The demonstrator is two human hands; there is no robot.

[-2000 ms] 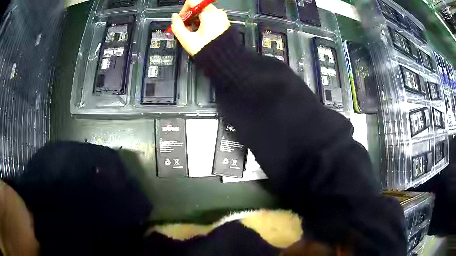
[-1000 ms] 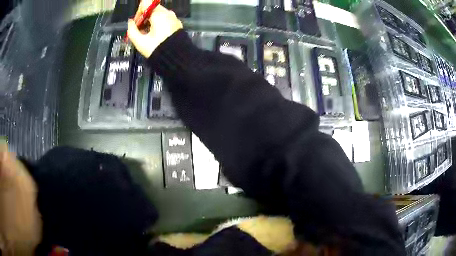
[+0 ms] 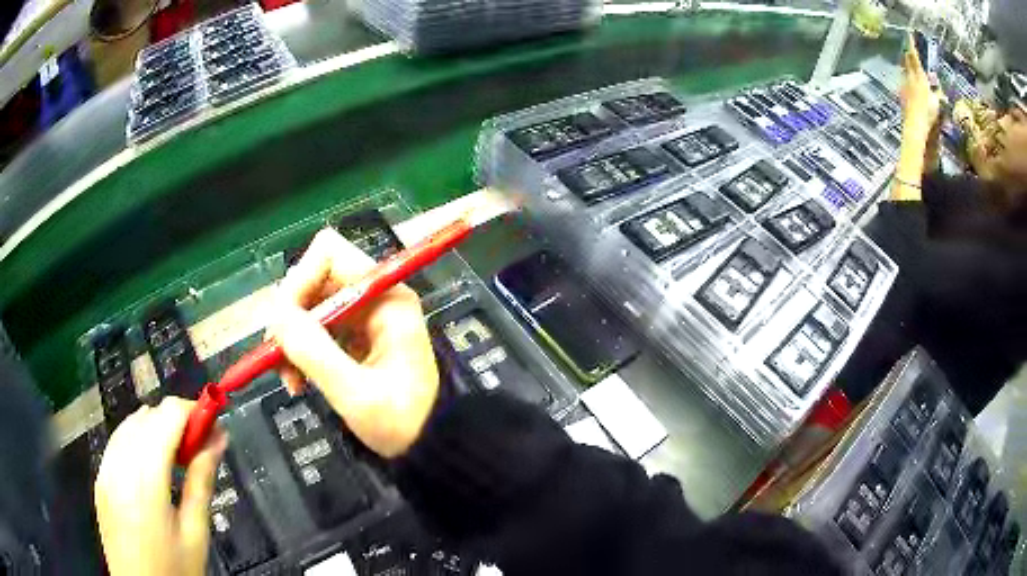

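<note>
My right hand (image 3: 366,354) is closed on a red marker pen (image 3: 383,276), which slants across the clear blister tray (image 3: 541,338). My left hand (image 3: 141,484) pinches a red cap (image 3: 203,422) at the pen's lower-left end. The cap is tilted against the barrel; I cannot tell whether it is fully seated. Below the hands, the tray holds several keypad phones back side up with open battery bays, one (image 3: 482,351) right of my right hand and one (image 3: 313,450) below it. My hands hide part of the tray.
A dark smartphone (image 3: 569,315) and white rectangles (image 3: 625,414) lie right of the tray. Stacked full trays (image 3: 676,304) stand beyond, with another stack (image 3: 890,495) lower right. The green conveyor (image 3: 270,146) runs behind. A person (image 3: 946,259) is at the right.
The view has swung to the right and up. My right hand has left the phone backs with the pen, and my left hand has come into view at the pen's end with the cap.
</note>
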